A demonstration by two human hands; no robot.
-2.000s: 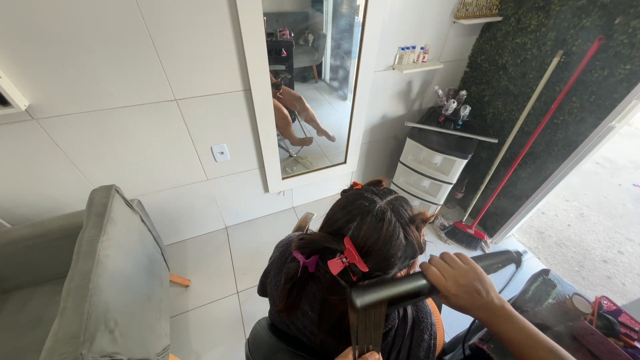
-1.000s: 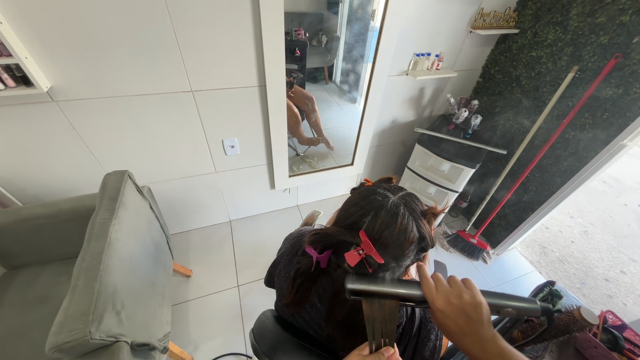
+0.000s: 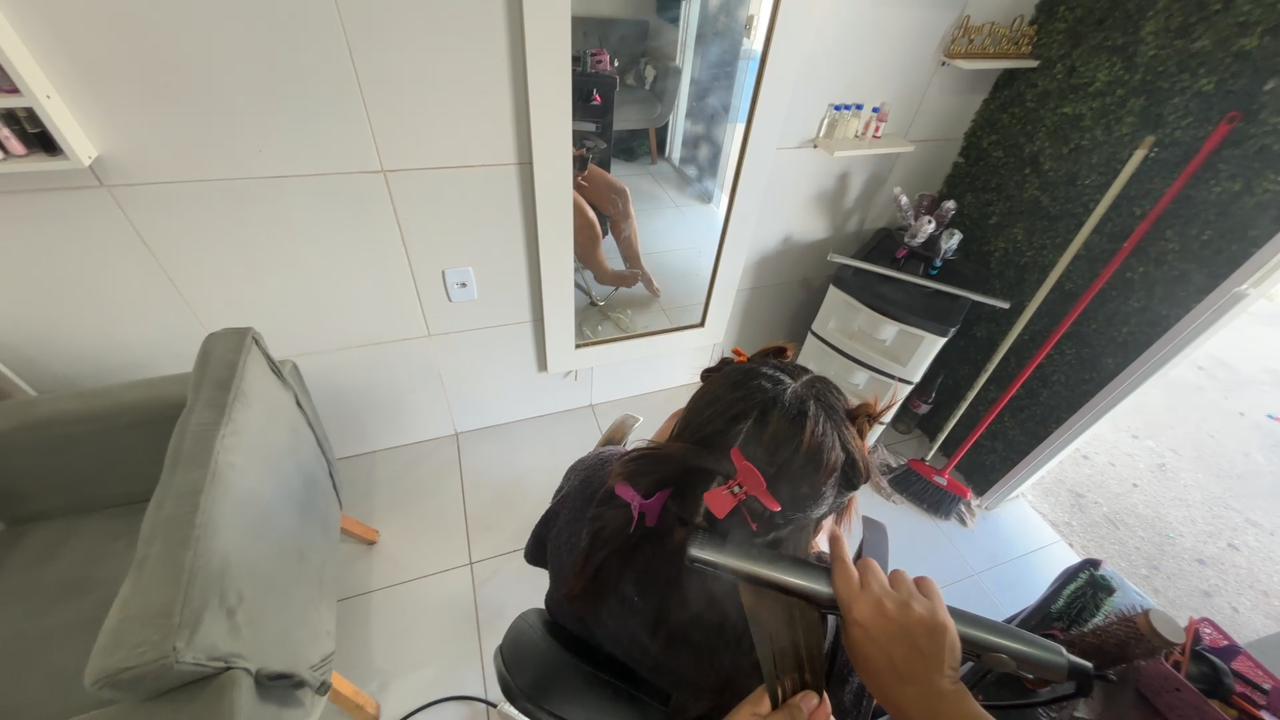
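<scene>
My right hand (image 3: 900,630) grips a dark hair straightener (image 3: 800,580), whose plates are around a strand near the back of a seated person's head. Below the tool, at the bottom edge, my left hand (image 3: 785,706) pinches the lower part of that flat strand of hair (image 3: 785,640) between thumb and fingers. A red claw clip (image 3: 741,488) and a purple clip (image 3: 641,503) hold other sections of the dark hair (image 3: 760,410). A small orange clip (image 3: 740,355) shows at the front of the head. Faint haze hangs near the straightener.
A black chair back (image 3: 560,665) stands behind the person. Round brushes (image 3: 1115,640) and other tools lie at the lower right. A grey armchair (image 3: 220,520) is at left. Ahead are a framed mirror (image 3: 555,200), a drawer unit (image 3: 880,325) and a red broom (image 3: 1095,290).
The straightener was nearer the bottom of the view two seconds ago and now lies higher, against the back of the head. The view has shifted somewhat.
</scene>
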